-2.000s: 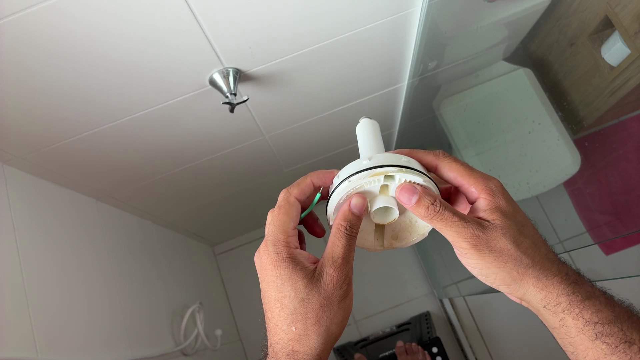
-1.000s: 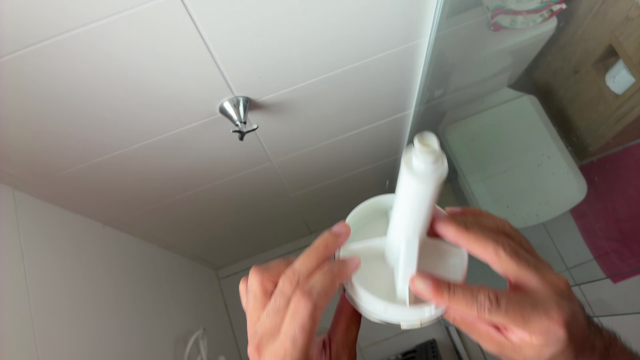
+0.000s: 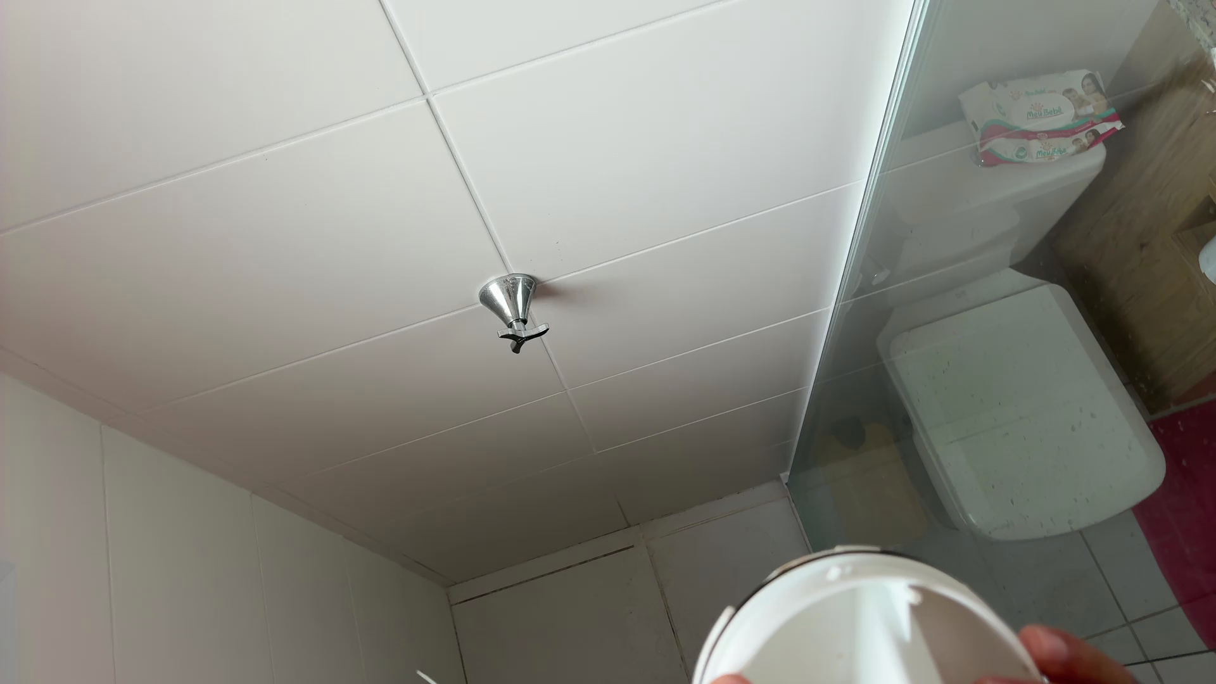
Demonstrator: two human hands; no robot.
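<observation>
A round white plastic housing (image 3: 836, 608), seemingly part of a shower head, shows at the bottom edge, its open side with an inner divider turned toward me. A dark ring runs along its upper rim. Fingers of my right hand (image 3: 1069, 655) hold the housing at its right side. Of my left hand (image 3: 731, 678) only a fingertip shows, at the lower left of the rim. The lower part of the housing and most of both hands are cut off by the frame.
A chrome valve handle (image 3: 514, 309) sticks out of the white tiled wall. Right of it stands a glass shower panel (image 3: 855, 218), with a closed toilet (image 3: 1026, 408) behind it. A pack of wipes (image 3: 1045, 119) lies on the cistern. A magenta mat (image 3: 1183, 513) lies at the right.
Both hands and the housing have moved down, mostly out of view. The housing was turned over between the two earlier frames, and its white tube no longer shows plainly.
</observation>
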